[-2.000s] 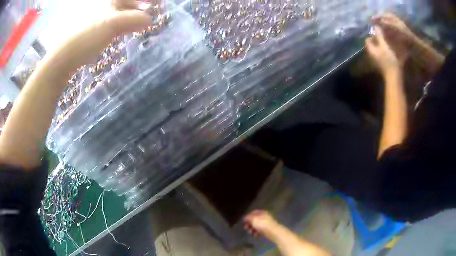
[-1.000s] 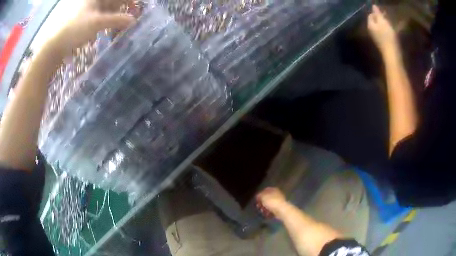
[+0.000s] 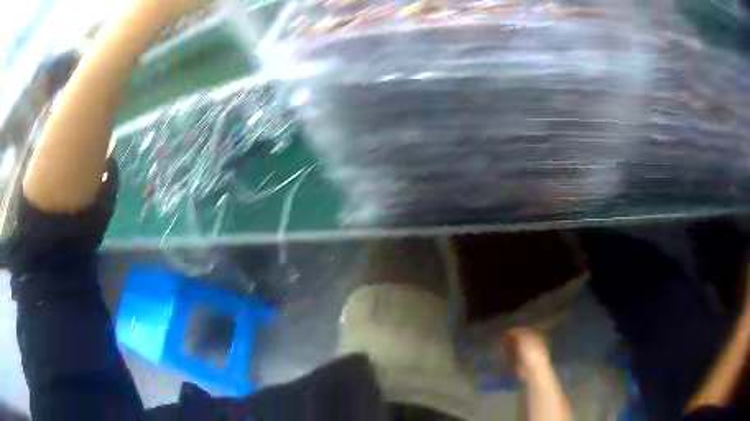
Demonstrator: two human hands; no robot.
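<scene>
The frame is strongly blurred. My left forearm reaches up past the top edge at the upper left; my left hand is cut off. My right hand (image 3: pixel 523 345) is low, beside the near rim of an open brown carton (image 3: pixel 566 298) with a dark inside, under the bench edge. Its finger pose and any held part are too blurred to tell. A tall stack of clear trays (image 3: pixel 477 136) stands on the green bench (image 3: pixel 317 193). Smeared round parts (image 3: pixel 395 16) show along its top.
A tangle of pale wires (image 3: pixel 206 152) lies left of the stack, some strands hanging over the bench edge. More trays (image 3: pixel 699 148) stand right of the stack. A blue stool (image 3: pixel 177 321) is at the lower left. Another person's arm (image 3: pixel 730 362) shows at the right edge.
The view has swung left, so the bench edge now runs nearly level and the stool has come in. My left hand has gone out at the top. My right hand stays by the carton.
</scene>
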